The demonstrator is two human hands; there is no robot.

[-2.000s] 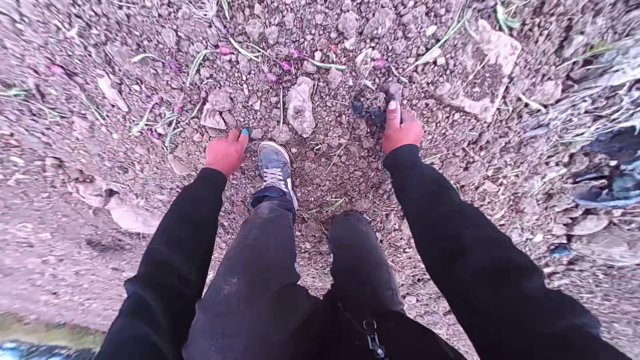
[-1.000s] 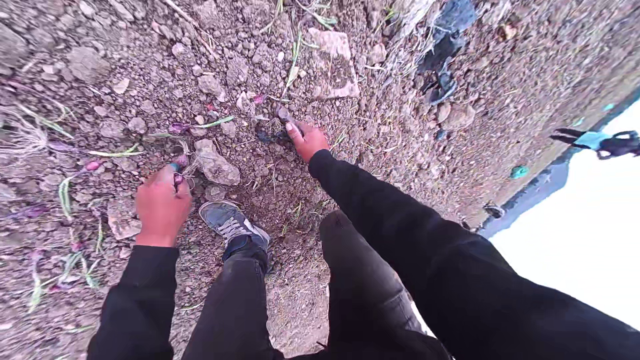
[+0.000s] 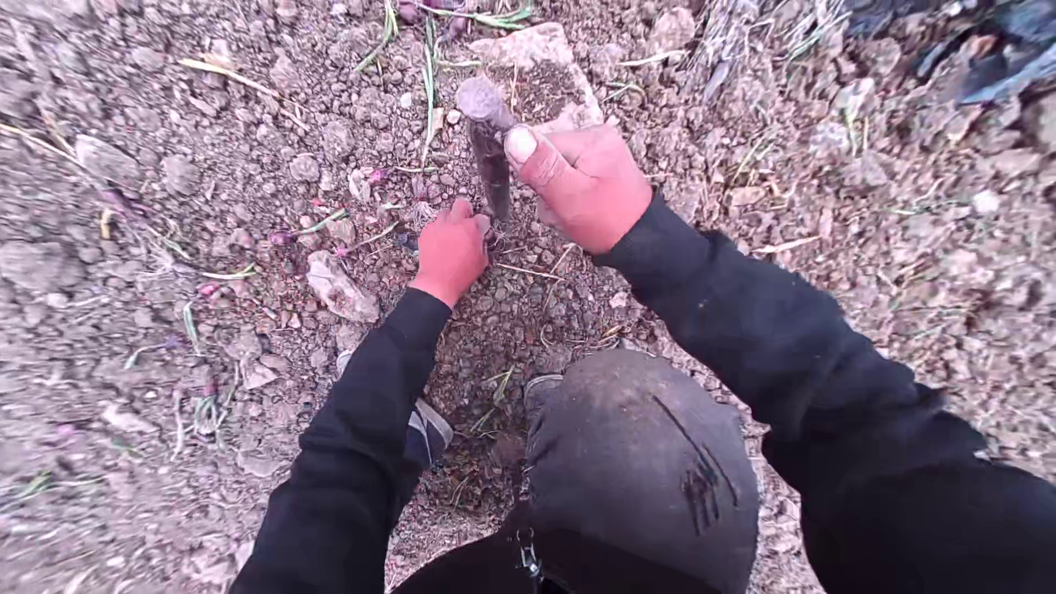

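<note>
My right hand [image 3: 590, 177] is closed around the handle of a hand tool [image 3: 492, 157], whose dark, narrow metal part points down at the soil. The tool's rounded end shows beyond my thumb. Just left of its lower tip, my left hand [image 3: 452, 252] reaches down to the ground with its fingers bent; whether they grip anything is hidden. Small reddish-purple bulbs with green leaves, which look like onions, lie on the soil, one [image 3: 283, 238] to the left of my left hand.
A pale stone [image 3: 342, 289] lies left of my left wrist, and a flat slab [image 3: 540, 49] sits beyond the tool. Dry stalks and dark plastic-like sheeting [image 3: 1011, 54] are at the upper right. My bent knee [image 3: 635, 454] and a shoe [image 3: 431, 425] are near my arms.
The view has turned and come closer to the ground. My left hand, left of the pale stone a second ago, is now right of it, beside the tool. The right hand still holds the tool.
</note>
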